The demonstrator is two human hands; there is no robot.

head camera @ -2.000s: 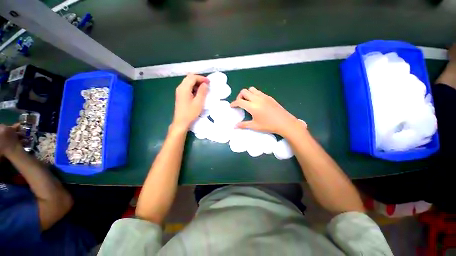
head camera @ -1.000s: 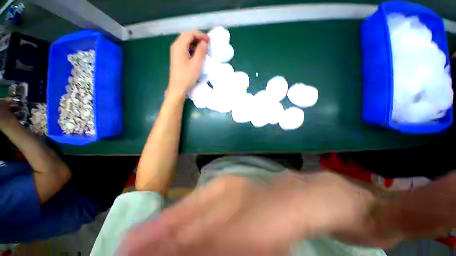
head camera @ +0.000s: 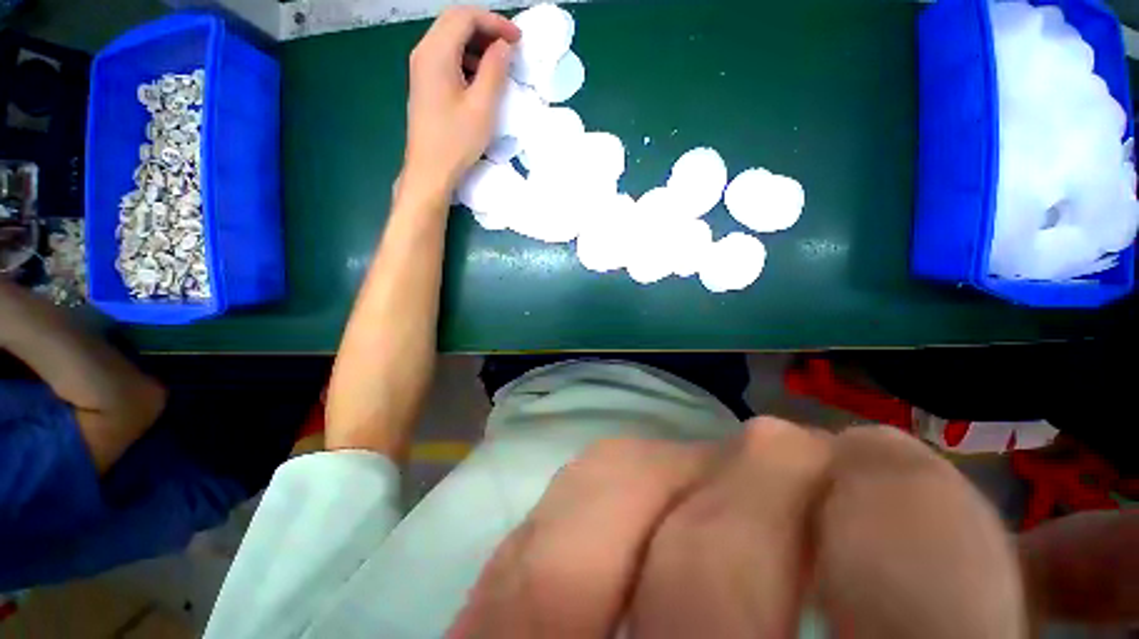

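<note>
Thin white round pads lie overlapping in a loose cluster on the green bench top. A pair of overlapping pads lies at the cluster's right end. My left hand rests at the cluster's upper left edge, fingers curled at the pads; whether it grips one cannot be told. My right hand is large and blurred, raised close to the camera over my lap, cut off by the bottom edge. Its fingertips are hidden, so what it holds cannot be told.
A blue bin of small beige-grey pieces stands at the left. Another blue bin heaped with white pads stands at the right. A neighbour's arm is at the far left. A pale rail runs along the top.
My right hand has left the pads and come up close to the camera. The view has tilted down, so bench and bins sit higher. My left hand has stayed beside the pads.
</note>
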